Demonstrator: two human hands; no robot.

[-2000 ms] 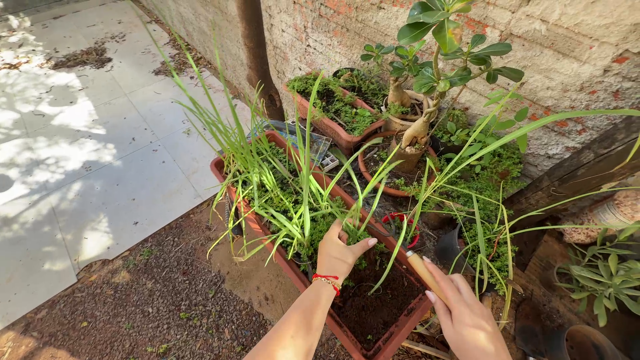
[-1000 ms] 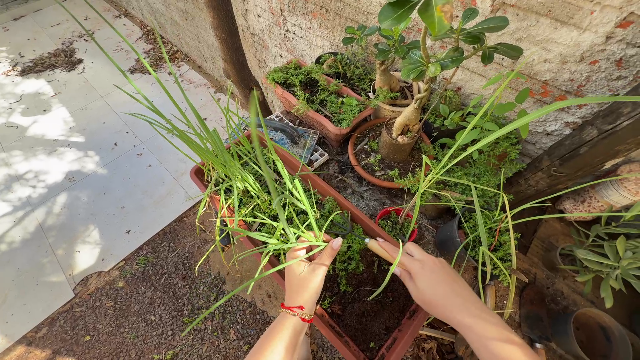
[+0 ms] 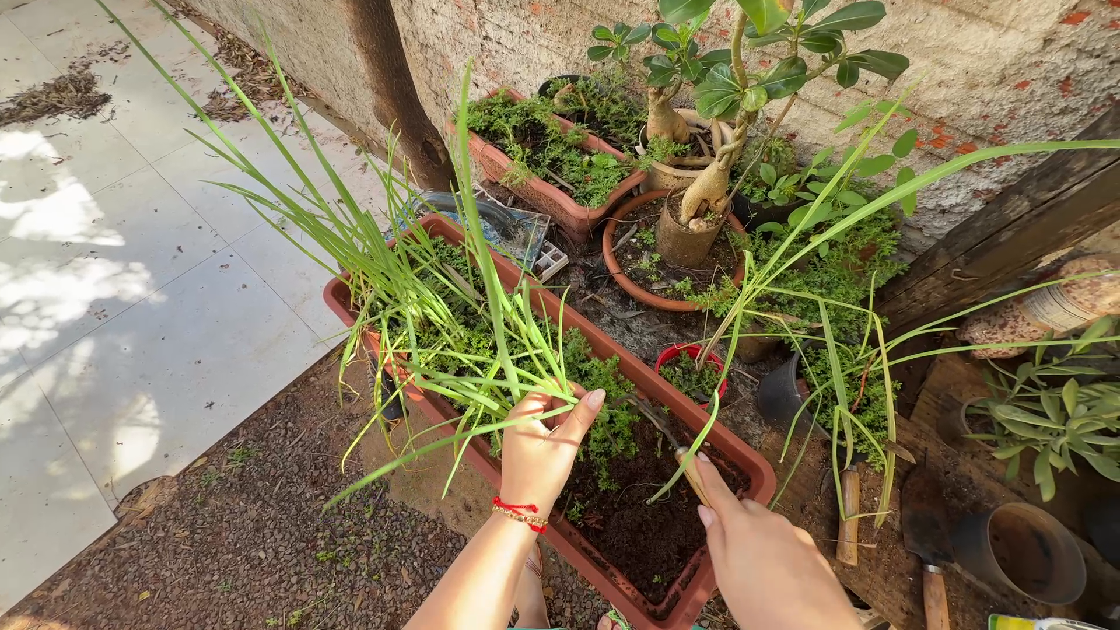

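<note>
My left hand (image 3: 542,437), with a red bracelet at the wrist, grips a bunch of long green leaves (image 3: 516,359) near their base, above a long terracotta-coloured planter (image 3: 604,350). To its right, my right hand (image 3: 744,534) holds the wooden handle of a small garden hand tool (image 3: 691,472). The tool's metal end points toward the low green weeds (image 3: 604,420) at the planter's far side; its tip is partly hidden. Dark bare soil (image 3: 639,525) fills the planter's near end. More tall leafy clumps (image 3: 394,289) stand at its far end.
Behind the planter are a round clay pot (image 3: 621,262), a small red pot (image 3: 717,359) and another rectangular planter (image 3: 569,210) by a rough wall. At right lie a wooden-handled tool (image 3: 847,516), a trowel (image 3: 927,525) and an empty dark pot (image 3: 1024,551). A tree trunk (image 3: 394,87) rises at the back.
My left hand has gathered the leaves and lifted away from the soil. My right hand has brought the tool from beside the planter's rim to over the planter.
</note>
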